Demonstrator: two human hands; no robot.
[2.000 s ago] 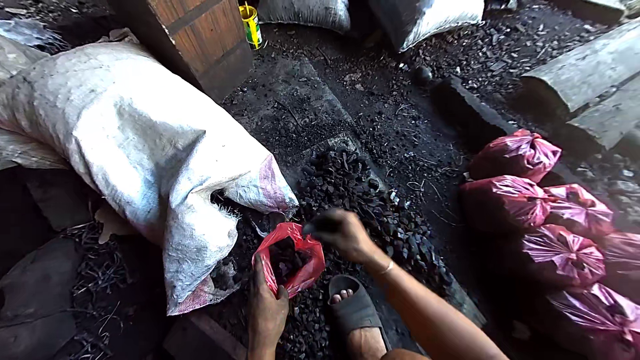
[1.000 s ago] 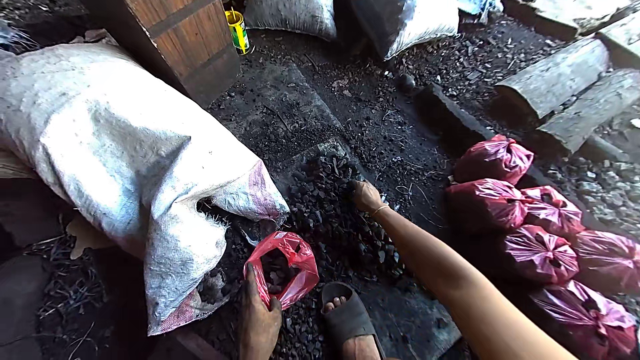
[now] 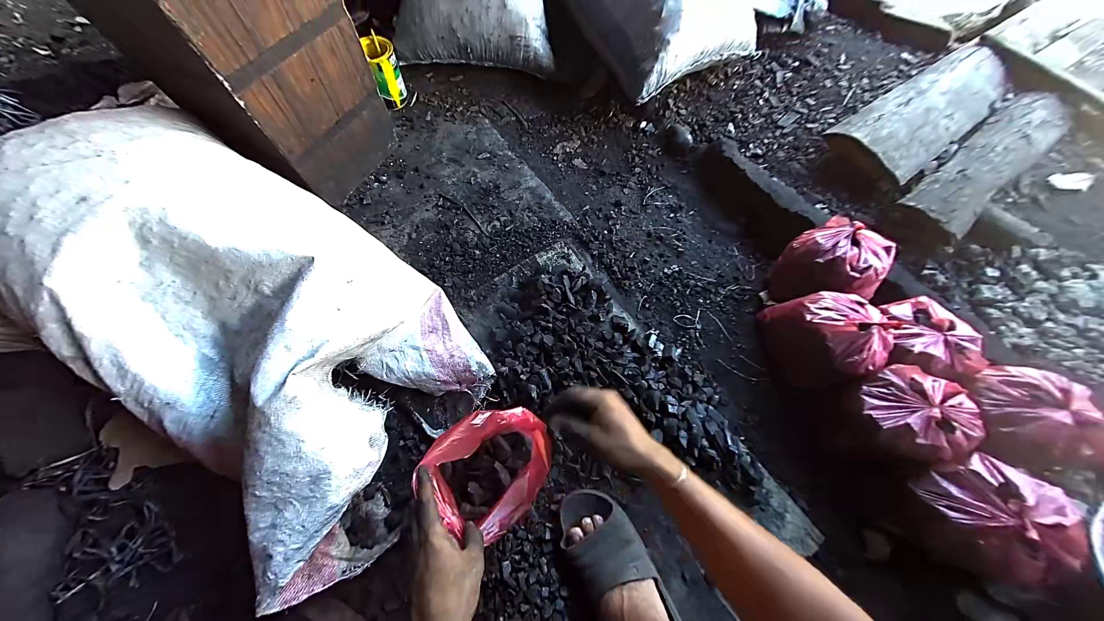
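Observation:
My left hand (image 3: 447, 556) grips the near rim of a red plastic bag (image 3: 528, 483), which stands with its mouth open and dark charcoal pieces inside. Just right of the bag's rim is my right hand (image 3: 608, 423), fingers curled and blackened; whether it holds charcoal cannot be told. Beneath and beyond it a heap of charcoal pieces (image 3: 595, 345) spreads over the ground. A large white woven sack (image 3: 198, 259) lies on its side at the left, its torn, open mouth facing the bag. Several knotted red plastic bags (image 3: 923, 414) are grouped at the right.
My sandalled foot (image 3: 608, 543) is close to the heap. A wooden cabinet or box (image 3: 285, 78) stands at the upper left, beside a yellow and green can (image 3: 385, 73). Full sacks (image 3: 474, 34) stand at the back. Cut logs (image 3: 927, 112) lie at the upper right.
A second ago my right hand was farther out on the charcoal heap; now it is back beside the bag's rim. My left hand has kept its hold on the bag.

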